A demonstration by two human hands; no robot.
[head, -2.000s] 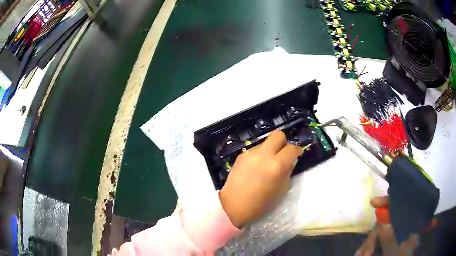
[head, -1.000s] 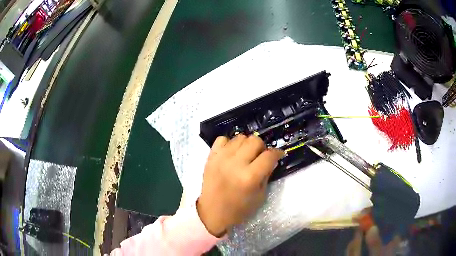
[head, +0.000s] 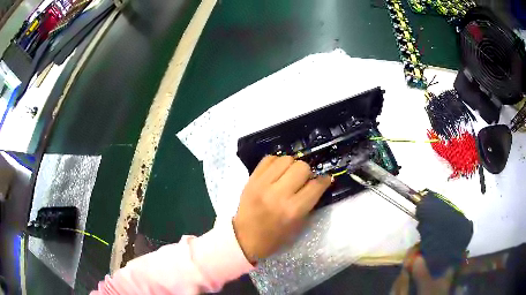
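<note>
The black plastic housing (head: 311,124) lies open and slanted on the white sheet (head: 277,101) and bubble wrap. My left hand (head: 280,207) reaches over its near left part, fingertips pinching a short piece of yellow wire (head: 339,173). My right hand (head: 424,276), blurred at the bottom edge, is around the soldering iron (head: 444,230). The iron's metal rods reach into the right part of the housing, where a little haze shows at the tip. Another yellow wire (head: 404,140) runs from the housing's right end toward the red wires.
Black wires (head: 450,112), red wires (head: 455,152) and a dark iron holder (head: 495,148) lie right. A black round fan (head: 491,55) and a circuit board strip (head: 406,46) are at upper right. Left, beyond the pale rail (head: 151,132), another black housing (head: 57,220) lies on bubble wrap (head: 55,178).
My left hand has moved left and down from the housing's middle. The iron's tip has moved inward and down. The yellow wire now extends right. The second housing has come into view at left.
</note>
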